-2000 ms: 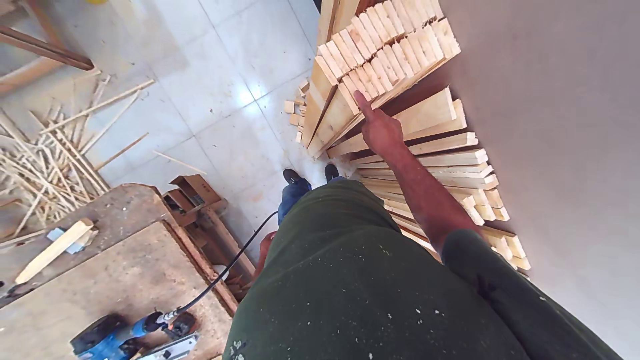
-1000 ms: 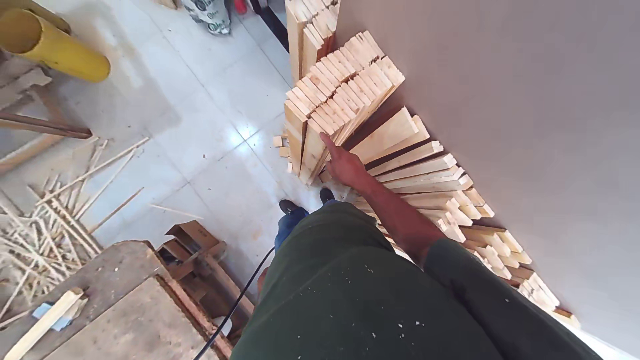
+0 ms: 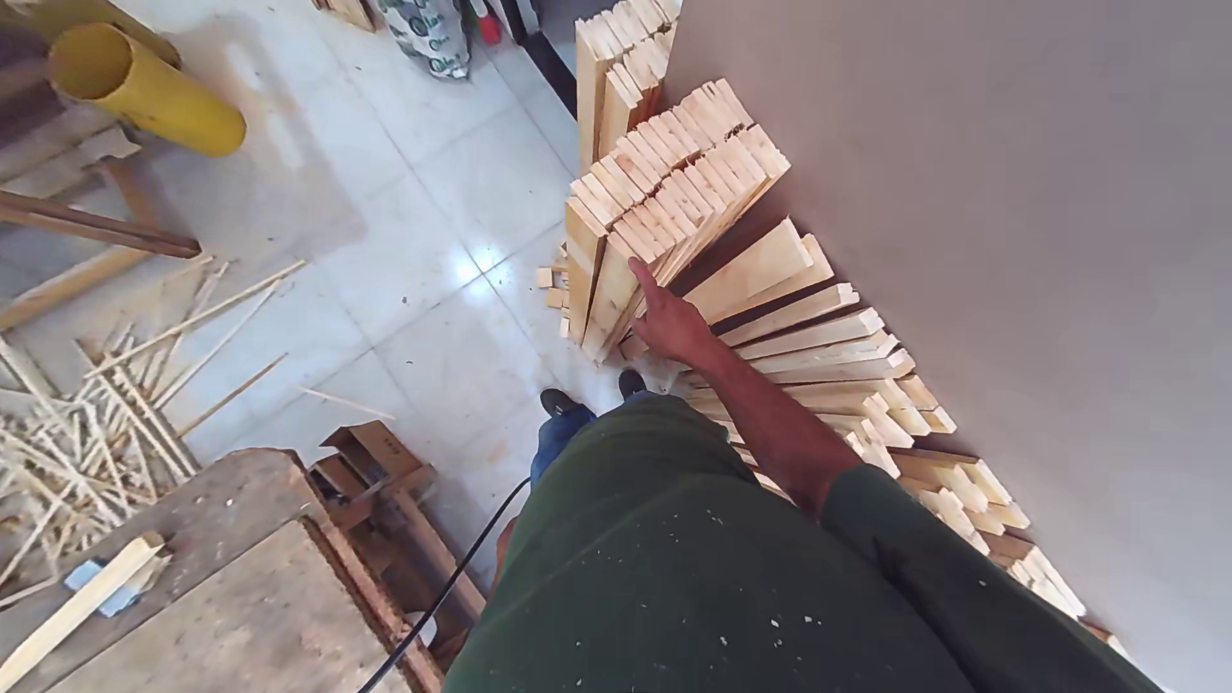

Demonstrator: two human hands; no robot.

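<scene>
My right hand points with its index finger at the near corner of a tall stack of wooden boards, whose ends face up in two rows. The fingertip is at the end of a board; whether it touches cannot be told. The other fingers are curled, and no held object shows. More boards lean against the wall beside and below my hand, fanned out. Another bundle of boards stands beyond the stack. Of my left side only a bit of skin shows by the shirt; the left hand itself is hidden.
A worn wooden workbench is at lower left, with a pale wood piece on it. A black cable runs past my side. Thin wood offcuts litter the tiled floor near a yellow tube. A cardboard box sits beside the bench.
The view has shifted, bringing the yellow tube and the farther bundle into sight since the oldest frame. My right hand keeps pointing at the stack's near end.
</scene>
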